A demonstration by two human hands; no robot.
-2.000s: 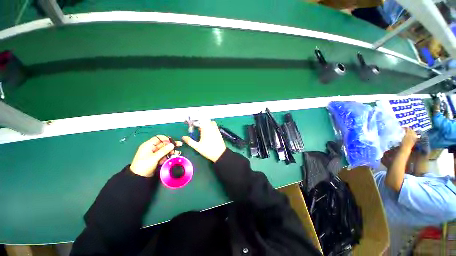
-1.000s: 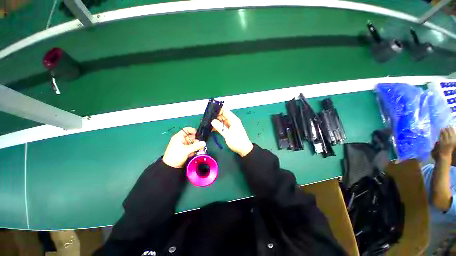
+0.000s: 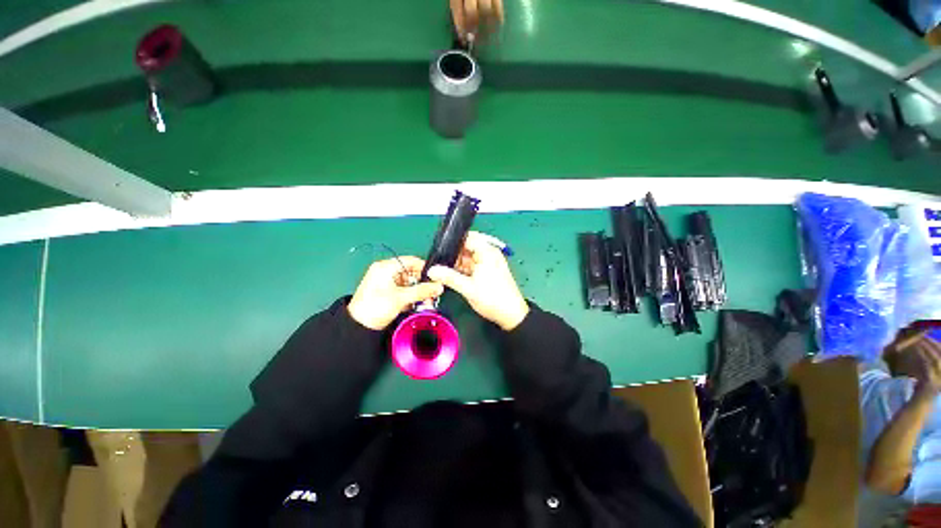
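Note:
A hair dryer body with a bright magenta ring and dark centre (image 3: 425, 345) is held just above the green bench in front of me. A glossy black handle shell (image 3: 454, 229) points up and away from it. My left hand (image 3: 388, 293) grips the joint between body and handle from the left. My right hand (image 3: 488, 283) holds the lower handle from the right, thumb on the shell. A thin dark wire (image 3: 382, 248) sticks out above my left hand. The cutters' blue-tipped grip (image 3: 497, 243) shows beside my right hand; the rest is hidden.
Black handle shells (image 3: 627, 258) are piled at right, then a bag of blue parts (image 3: 851, 273) and an open carton (image 3: 832, 443). On the belt are a grey dryer unit (image 3: 454, 98), touched by another person's hand, a dark red unit (image 3: 177, 64) and more grey units. Another worker sits far right.
Since two seconds ago a black handle shell has come into my hands at the dryer body, and my right hand has left the cutters. A grey unit and another person's hand have appeared on the belt.

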